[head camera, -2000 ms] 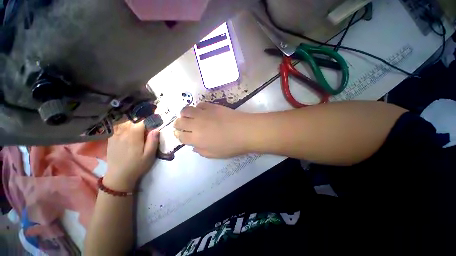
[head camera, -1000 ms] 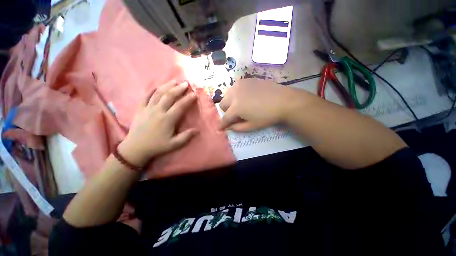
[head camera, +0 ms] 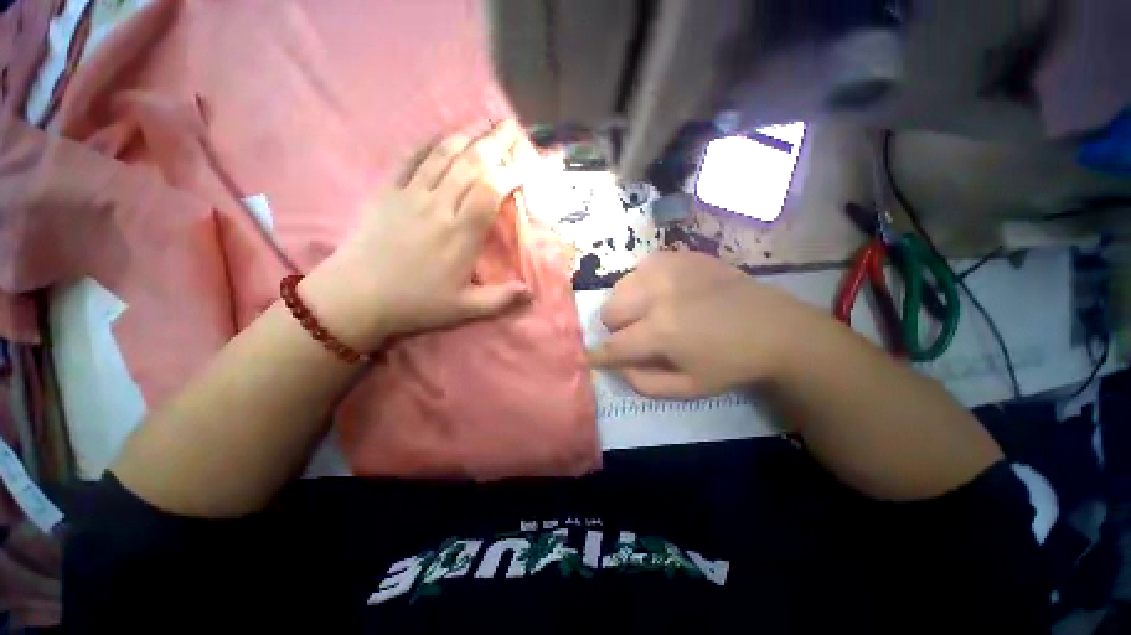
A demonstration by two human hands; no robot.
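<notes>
A salmon-pink fabric panel [head camera: 484, 409] lies under the sewing machine head [head camera: 670, 62] and hangs to the table's front edge. My left hand [head camera: 428, 242] lies flat on the panel just left of the brightly lit needle area, fingers extended and touching the cloth. A small fold stands up beside its thumb. My right hand [head camera: 682, 325] is at the panel's right edge, thumb and forefinger pinched together at the cloth edge. The needle and presser foot are lost in glare.
A glowing smartphone [head camera: 748, 174] lies on the chipped machine bed [head camera: 707, 242]. Scissors with red and green handles [head camera: 924, 298] lie to the right, near a black cable. More pink fabric [head camera: 161, 267] is bunched at left, with a white strip [head camera: 25, 490] at the edge.
The bare machine bed of two seconds ago now has the pink panel beside the needle. Since one second ago, my left hand has shifted up and right, and the camera view has turned.
</notes>
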